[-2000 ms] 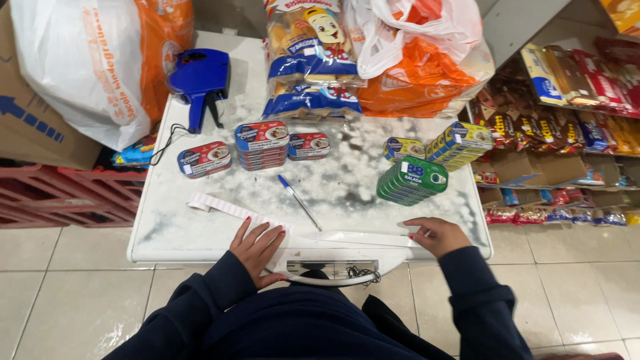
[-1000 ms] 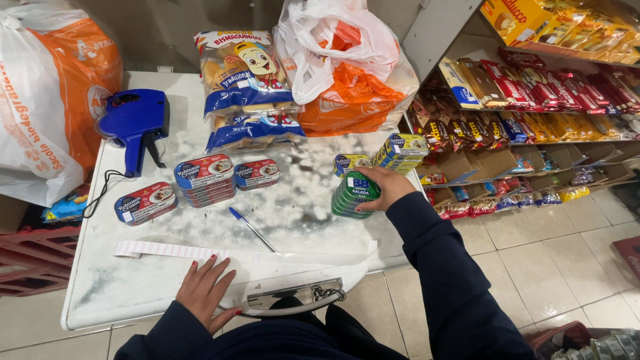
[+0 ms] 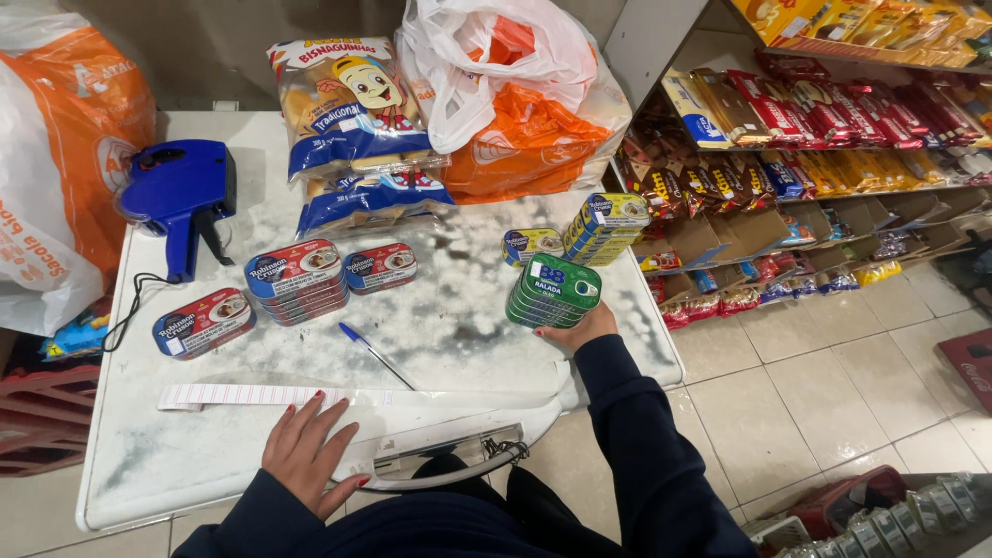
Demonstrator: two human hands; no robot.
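My left hand (image 3: 310, 449) lies with spread fingers at the table's front edge, its fingertips touching a strip of price labels (image 3: 256, 396). My right hand (image 3: 581, 329) is at the lower right side of a stack of green fish tins (image 3: 552, 293), its fingers partly hidden behind them; the grip is unclear. Behind that stack stand yellow tins (image 3: 604, 229) and a single yellow tin (image 3: 532, 243). Red and blue sardine tins sit left of centre: a stack (image 3: 298, 280), a tin to its left (image 3: 204, 322) and more to its right (image 3: 380, 267). A blue pen (image 3: 375, 354) lies between my hands.
A blue price labeller (image 3: 182, 194) with a black cord is at the table's back left. Bread roll packs (image 3: 353, 108) and a plastic bag (image 3: 519, 132) stand behind the tins, and another bag (image 3: 70, 155) at far left. Shelves of sweets (image 3: 806, 186) adjoin on the right.
My right hand has gone from the label strip's right end to the green tins; a second ago it was over their top and right side, now it is lower. My left hand stays near the strip.
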